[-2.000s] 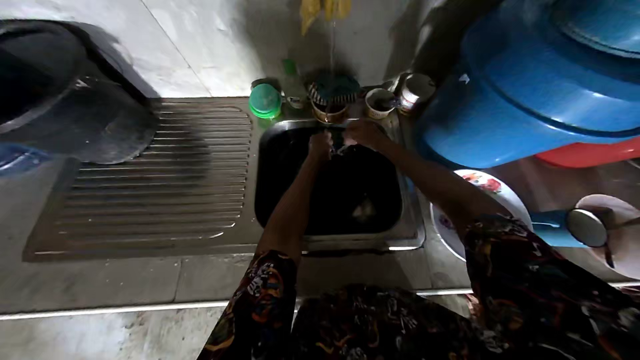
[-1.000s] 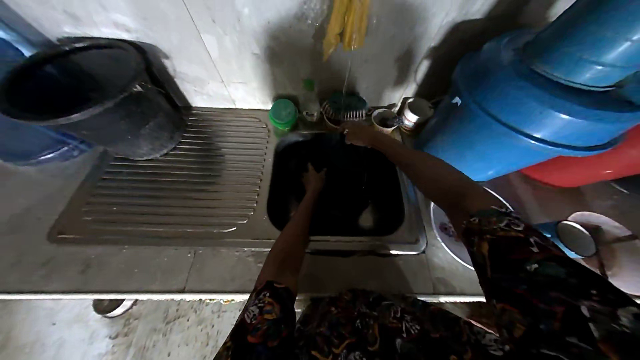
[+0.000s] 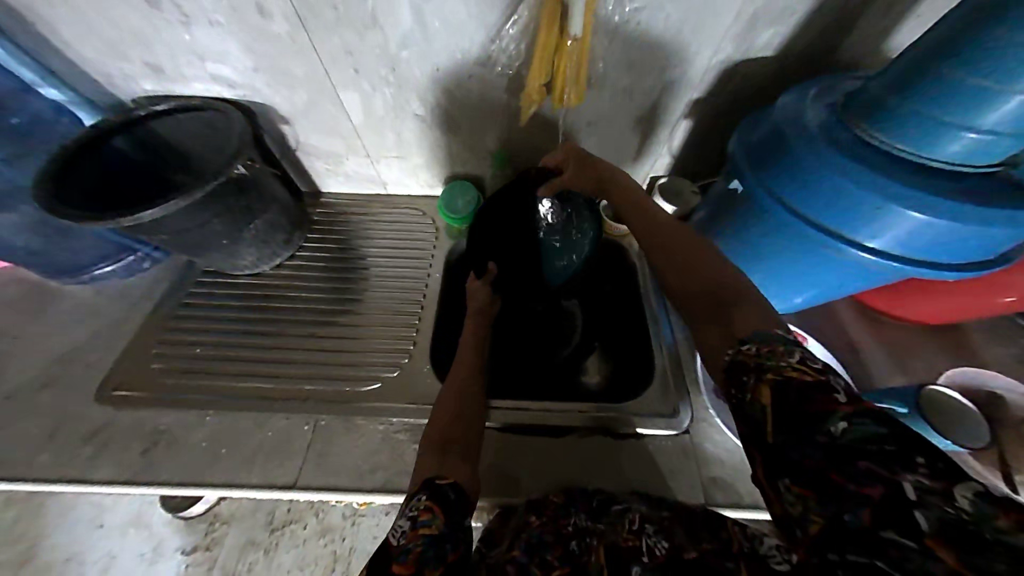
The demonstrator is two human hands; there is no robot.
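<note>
A dark, rounded vessel (image 3: 508,228), perhaps a pan or wok, is tilted up over the back of the steel sink (image 3: 668,400). My right hand (image 3: 578,172) grips its upper rim, just under a thin stream of water from the tap (image 3: 575,18). My left hand (image 3: 482,292) holds its lower left edge. The vessel's wet surface shines below my right hand, where something teal shows. Yellow strips (image 3: 554,68) hang around the tap. The sink's inside is very dark, and what lies in it cannot be made out.
A black bucket (image 3: 256,228) stands on the ribbed drainboard (image 3: 288,352). Along the wall are a green-lidded jar (image 3: 459,202) and a cup (image 3: 676,196). Large blue containers (image 3: 848,192), a red basin (image 3: 952,296) and a blue mug (image 3: 952,416) are at right.
My hands were low in the dark sink two seconds ago. Now the dark vessel is raised and tilted at the back, with my right hand up near the tap.
</note>
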